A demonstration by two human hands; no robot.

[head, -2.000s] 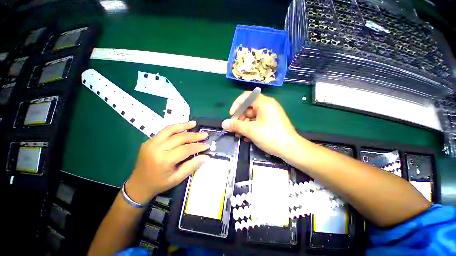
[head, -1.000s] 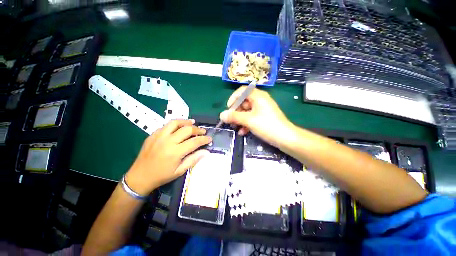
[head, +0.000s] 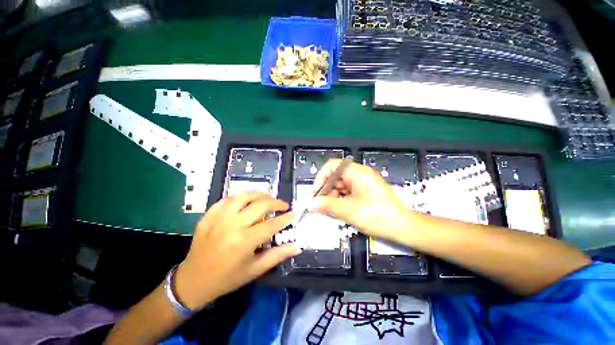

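My right hand (head: 354, 195) grips tweezers (head: 330, 177), their tip pointing down-left at the white sticker strips (head: 438, 192) over the second phone body. My left hand (head: 246, 232) lies over the lower part of the first phone body (head: 254, 164), its fingertips reaching the left end of the strips; whether they pinch the strips is unclear. The strips have toothed edges and lie across several phones. The phone bodies sit side by side in a black phone tray (head: 404, 145). The white glare hides detail at the tweezer tip.
Used liner strips (head: 145, 131) lie left of the tray. A blue parts bin (head: 297, 79) of cream scraps stands behind. Clear blister trays (head: 438, 57) are stacked back right above a white strip (head: 465, 104). Another tray with phones (head: 46, 150) is at far left.
The tweezers and both hands have moved from the first phone's camera end down to the strips at the second phone. The first phone's upper end is uncovered. The view has shifted.
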